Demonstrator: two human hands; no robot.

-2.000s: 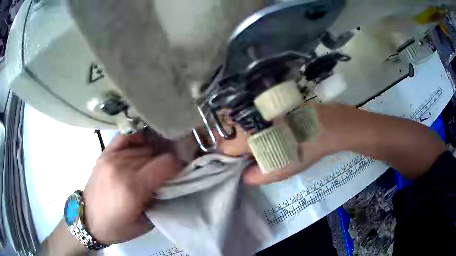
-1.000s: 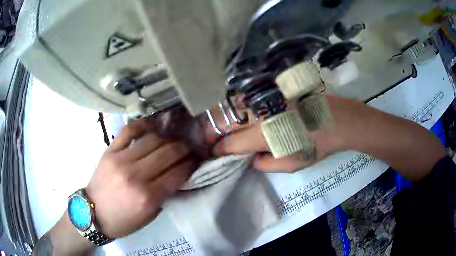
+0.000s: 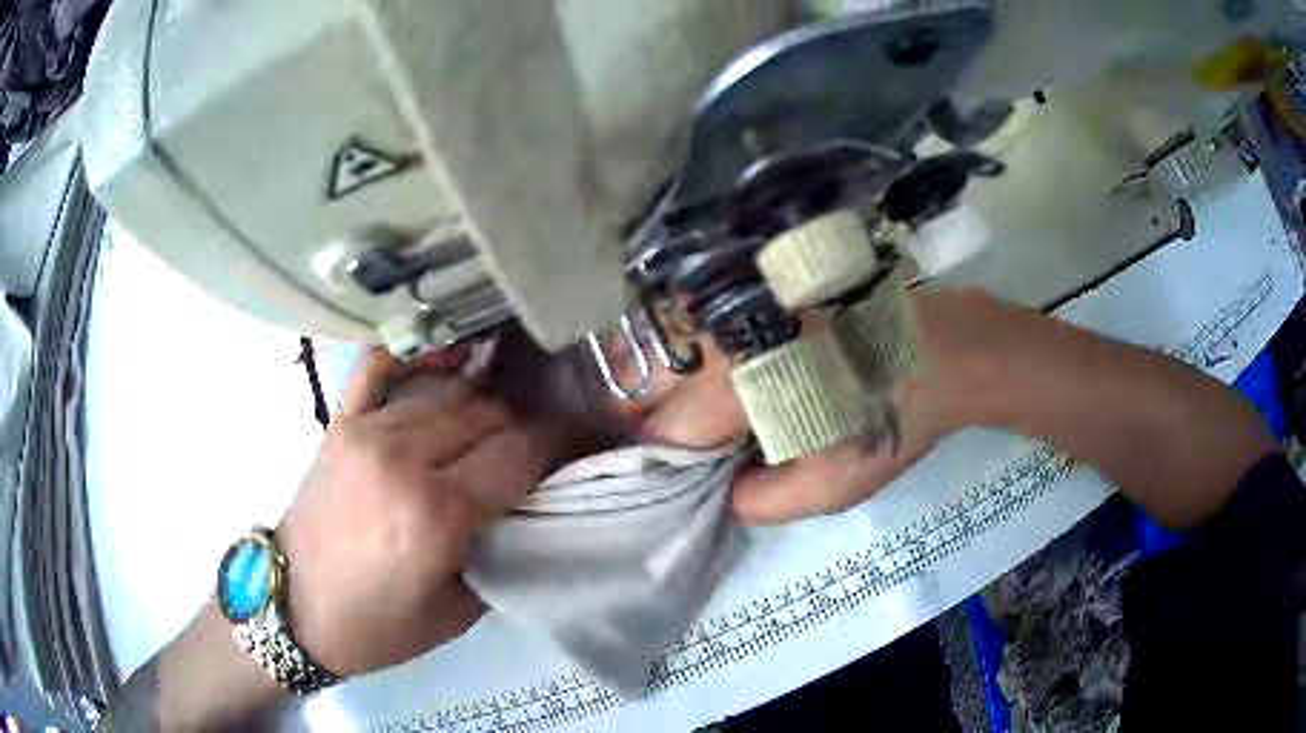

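Note:
A folded grey cloth piece (image 3: 616, 551) hangs between my hands below the cream sewing machine head (image 3: 272, 158), its pointed lower part lying over the white table. My left hand (image 3: 416, 501), with a watch on the wrist, grips the cloth's left side; its fingertips are partly under the head. My right hand (image 3: 816, 458) holds the cloth's right edge, partly hidden behind the ribbed cream tension knobs (image 3: 802, 401). The needle area is hidden by the head and my fingers.
Grey cloth layers (image 3: 57, 473) lie along the left table edge. A printed ruler strip (image 3: 845, 573) runs along the white table's (image 3: 172, 473) near edge. Blue plastic and dark cloth show below the table at the right. A yellow item (image 3: 1240, 63) is at the upper right.
The cloth's loose part has swung and folded into a smaller point, uncovering more ruler strip. My left hand has shifted slightly right since the earliest frame. The view has shifted a little.

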